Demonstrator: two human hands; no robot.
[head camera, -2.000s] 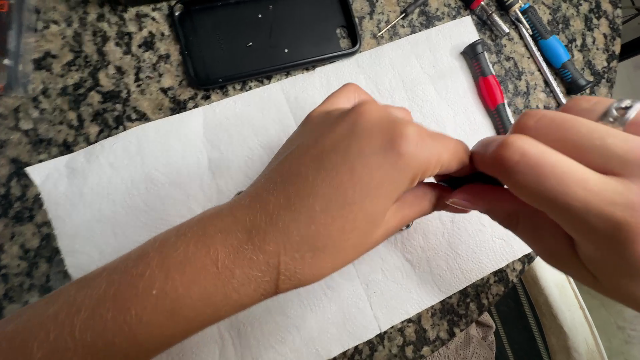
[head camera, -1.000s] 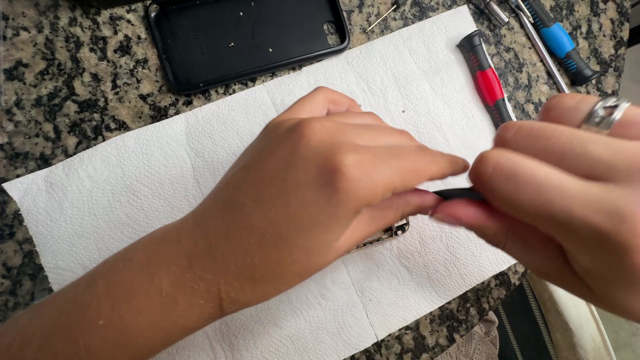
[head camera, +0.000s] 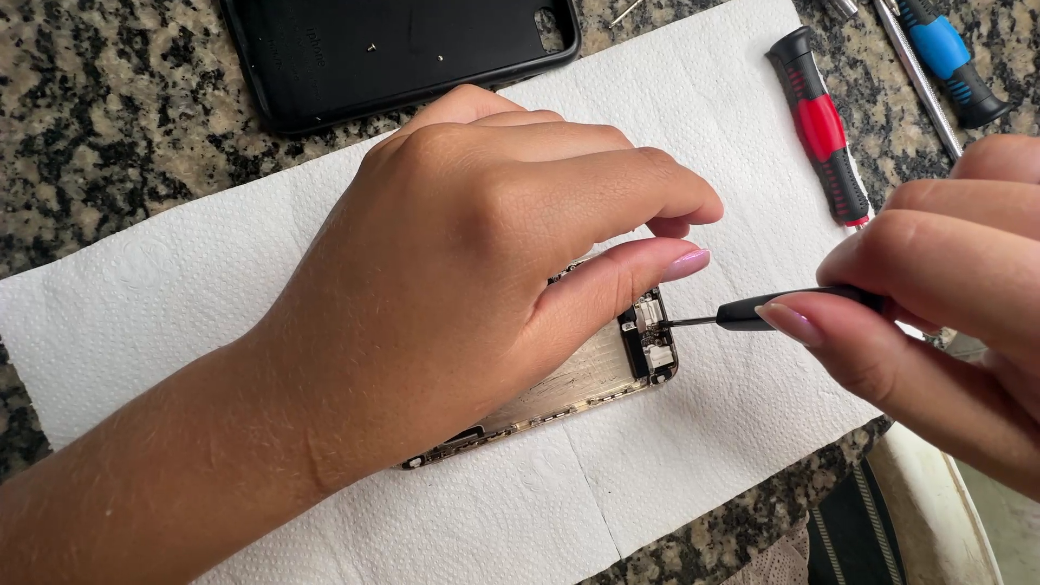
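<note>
An opened smartphone housing (head camera: 569, 374), with a bare metal plate and small parts at its right end, lies on a white paper towel (head camera: 504, 504). My left hand (head camera: 504, 219) lies over the housing and hides much of it; its thumb and index finger are apart, and whether the other fingers hold the housing's far edge is hidden. In my right hand (head camera: 934, 276) is a small black-handled screwdriver (head camera: 747, 311), held between thumb and fingers. Its thin metal shaft reaches left to the parts at the housing's right end; whether the tip touches a screw is too small to tell.
A black phone case (head camera: 398, 49) with tiny screws inside lies at the top. A red and black screwdriver (head camera: 821, 126) rests on the towel's right side. Beyond it, on the granite countertop (head camera: 122, 106), are a blue and black screwdriver (head camera: 942, 49) and a metal rod (head camera: 918, 77).
My right hand has moved away from my left hand's fingertips, to the right. The black screwdriver and the housing's right end, largely hidden before, now show.
</note>
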